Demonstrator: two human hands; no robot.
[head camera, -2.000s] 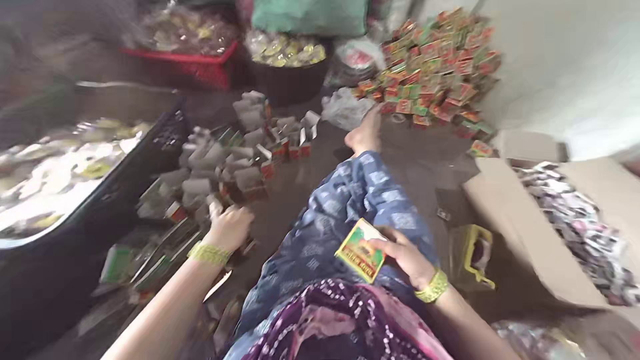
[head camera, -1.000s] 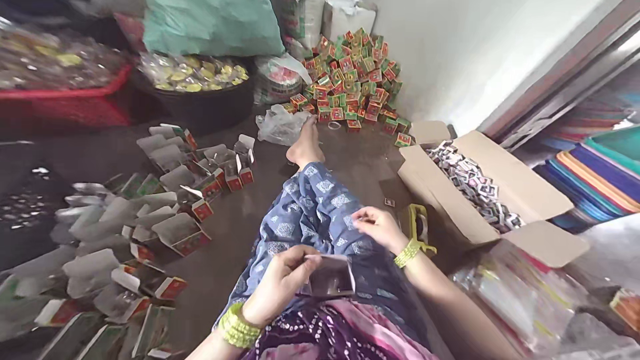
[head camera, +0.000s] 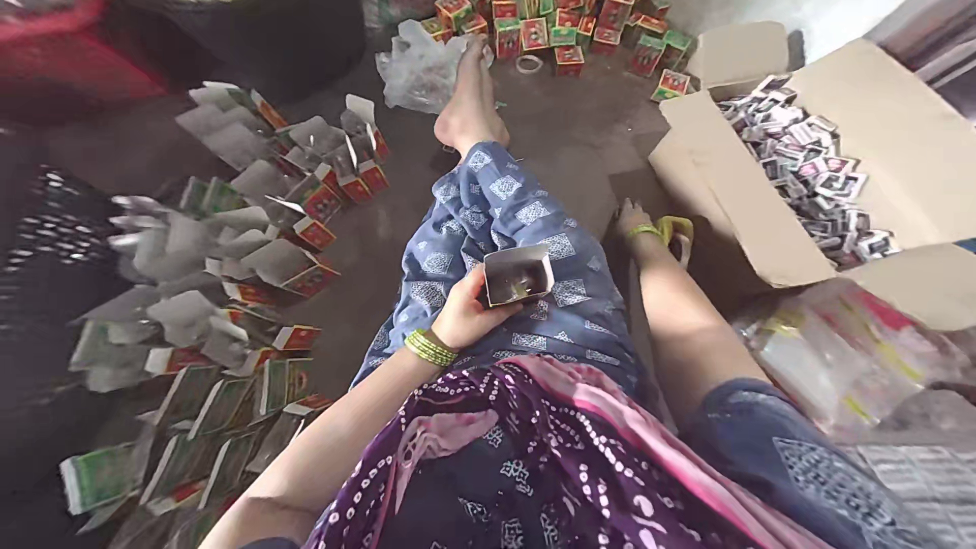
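My left hand (head camera: 467, 316) holds a small printed cardboard box (head camera: 518, 276) over my lap, its top open toward me and something small, unclear, inside. My right hand (head camera: 633, 217) reaches down to the floor on the right, beside a yellow tape dispenser or similar yellow-rimmed item (head camera: 677, 232); whether it holds anything cannot be seen. Small open boxes with raised flaps (head camera: 305, 229) stand in a crowd on the floor at the left. Closed red and green boxes (head camera: 568, 34) lie heaped at the top.
A large carton (head camera: 732, 198) of small framed pieces (head camera: 812, 164) stands at the right. Plastic packets (head camera: 846, 351) lie below it. A crumpled clear bag (head camera: 419, 69) is by my foot, near a tape roll (head camera: 528, 64). A red tub (head camera: 84, 69) is upper left.
My right hand has moved from near my lap down to the floor at the right. My left hand keeps the open box, which is now turned with its opening upward. The view has tilted down.
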